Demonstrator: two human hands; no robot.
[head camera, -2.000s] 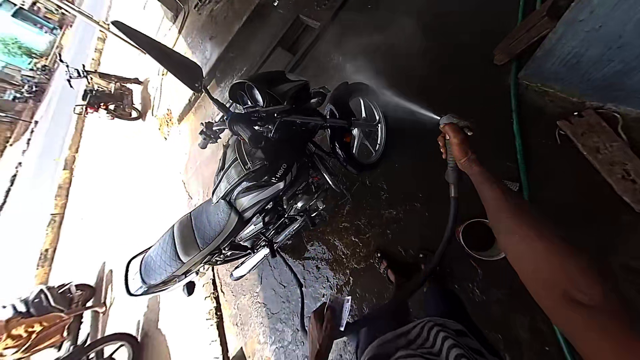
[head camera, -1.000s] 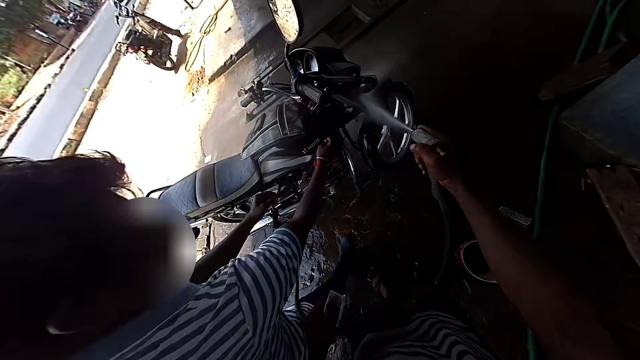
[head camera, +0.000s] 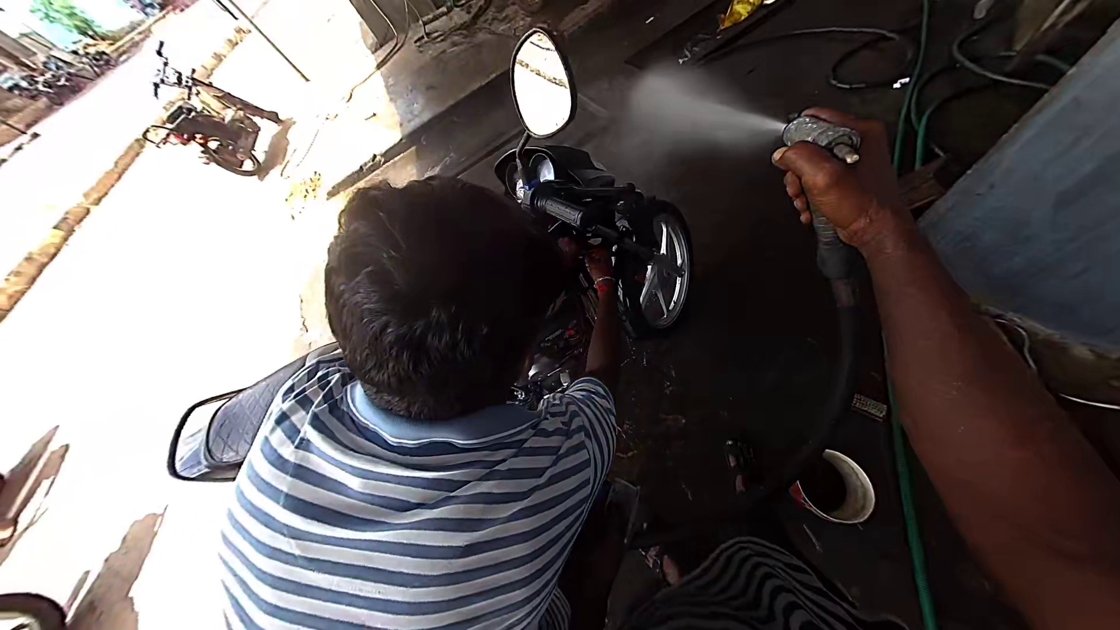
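Observation:
My right hand (head camera: 831, 179) is closed around a metal spray gun (head camera: 821, 136) on a thick black hose (head camera: 844, 350). A white fan of spray leaves its nozzle toward the left, past the front of a black motorcycle. The motorcycle's front wheel (head camera: 667, 271), round mirror (head camera: 542, 83) and rear seat (head camera: 232, 424) show; a person in a striped shirt (head camera: 420, 516) hides most of its middle. That person's hand (head camera: 599, 262) reaches in below the handlebar. My left hand is out of sight.
A bucket (head camera: 844, 490) stands on the wet dark floor near my feet. A green hose (head camera: 906, 507) runs along the right, beside a blue-grey slab (head camera: 1041, 184). Another motorcycle (head camera: 206, 131) is parked in the sunlit area at the upper left.
The person in the striped shirt, absent two seconds ago, has come in from the left and now bends over the motorcycle. My left hand, visible low in the oldest frame, has left view.

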